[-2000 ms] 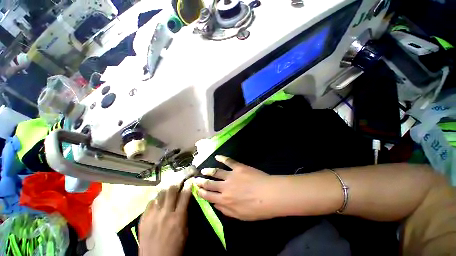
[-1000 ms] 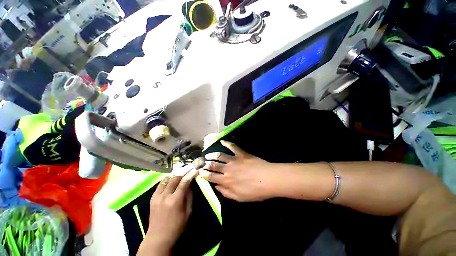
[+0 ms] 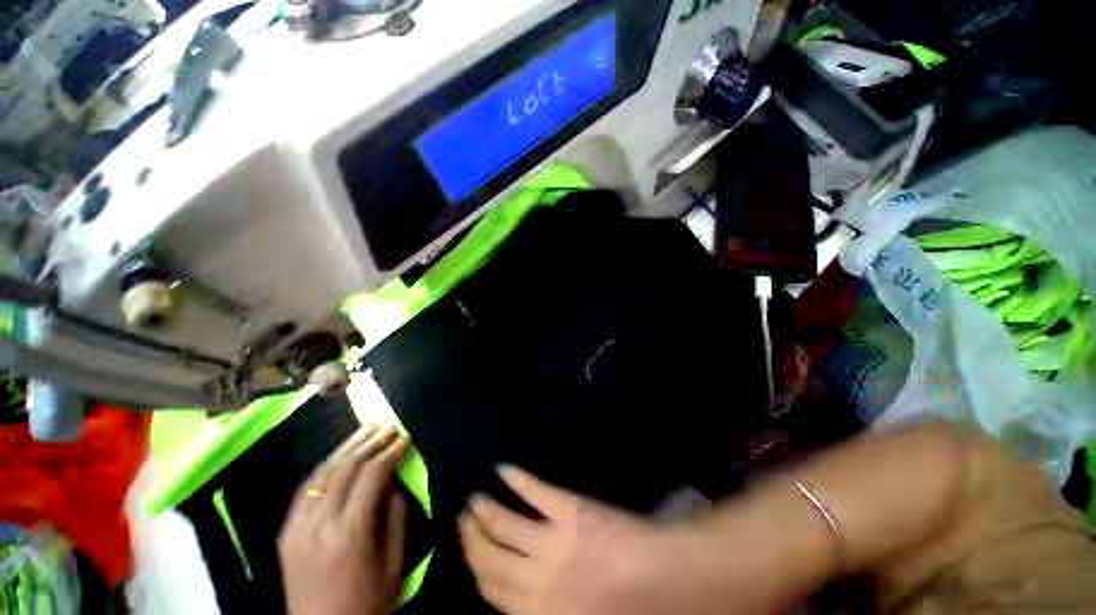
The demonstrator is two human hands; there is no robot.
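A black fabric panel [image 3: 541,348] lies under and right of the needle area of the white sewing machine [image 3: 240,216]. A neon-green strip [image 3: 415,477] runs from the presser foot [image 3: 343,366] down between my hands. A neon-green panel [image 3: 463,258] lies along the machine's base. My left hand [image 3: 349,517] rests on the cloth, its fingertips on the strip just below the needle area. My right hand [image 3: 547,541] is blurred, low over the black cloth, with its fingers a little apart; no held thing shows. Needle contact is too small to tell.
A phone [image 3: 766,198] with a white cable lies right of the machine. A carrier bag [image 3: 962,168] with neon-green pieces is at the far right. A red plastic bag [image 3: 72,481] and a clear bag of green strips [image 3: 36,577] are at the left. The handwheel [image 3: 727,90] is at upper right.
The view has shifted right, so the machine sits further left. My right hand has moved away from the needle area, down toward me. My left hand has also slid slightly back from the needle.
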